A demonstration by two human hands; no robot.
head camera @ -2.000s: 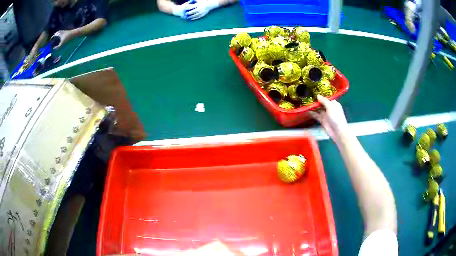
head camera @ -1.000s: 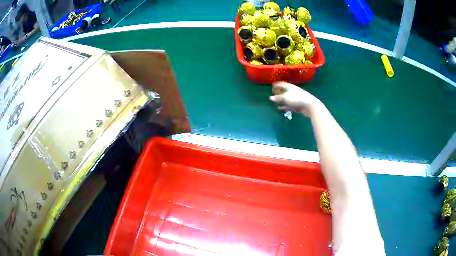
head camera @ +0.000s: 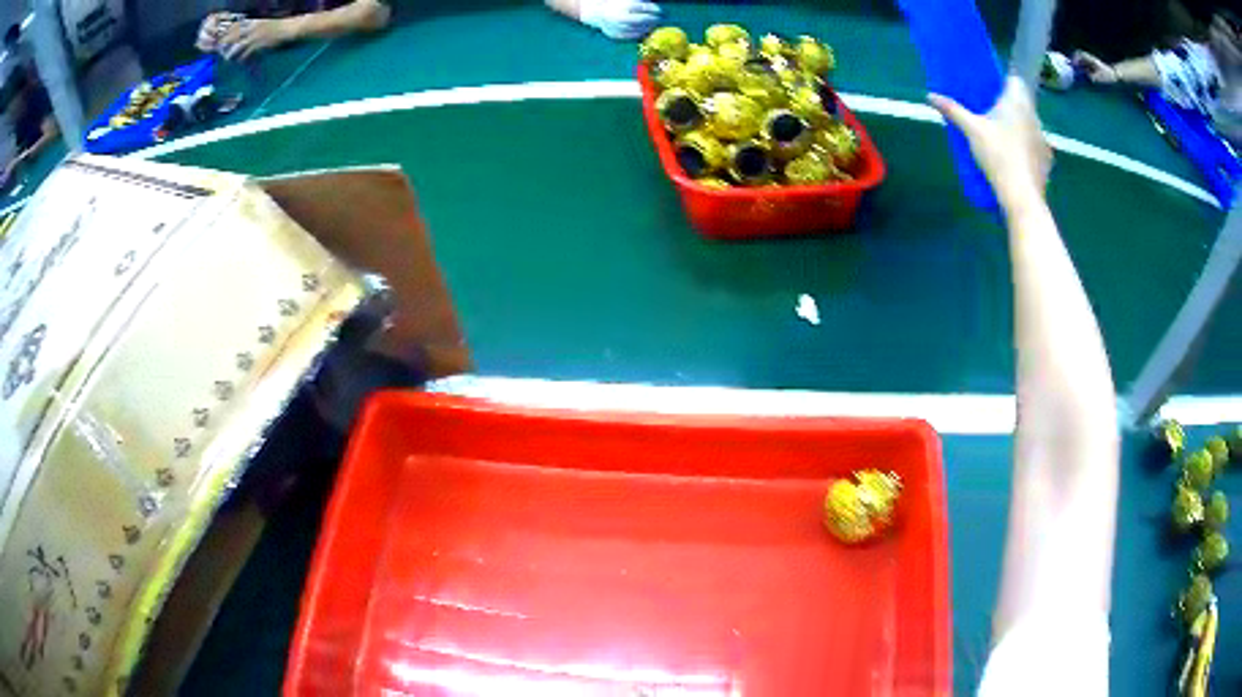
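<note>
My right hand [head camera: 1005, 143] is stretched far across the table at the upper right, with its fingers on a blue tray [head camera: 953, 82]. The tray looks tilted or blurred, and its far part is cut off by the top edge. The large red tray [head camera: 640, 443] lies in front of me with gold shells [head camera: 861, 507] near its right wall. The small red basket [head camera: 783, 211], heaped with gold shells with dark round openings, stands across the table, left of my right hand and apart from it. My left hand is not in view.
A cardboard carton [head camera: 164, 313] stands open at the left with dark pieces at its mouth. A row of loose gold shells [head camera: 1189, 508] lies at the right. A grey post [head camera: 1182, 327] rises there. A white scrap [head camera: 808, 309] lies mid-table. Other workers' hands [head camera: 245, 37] show opposite.
My right hand has left the small red basket and reached right and farther out, to the blue tray. The basket had moved farther across the table. The view has shifted.
</note>
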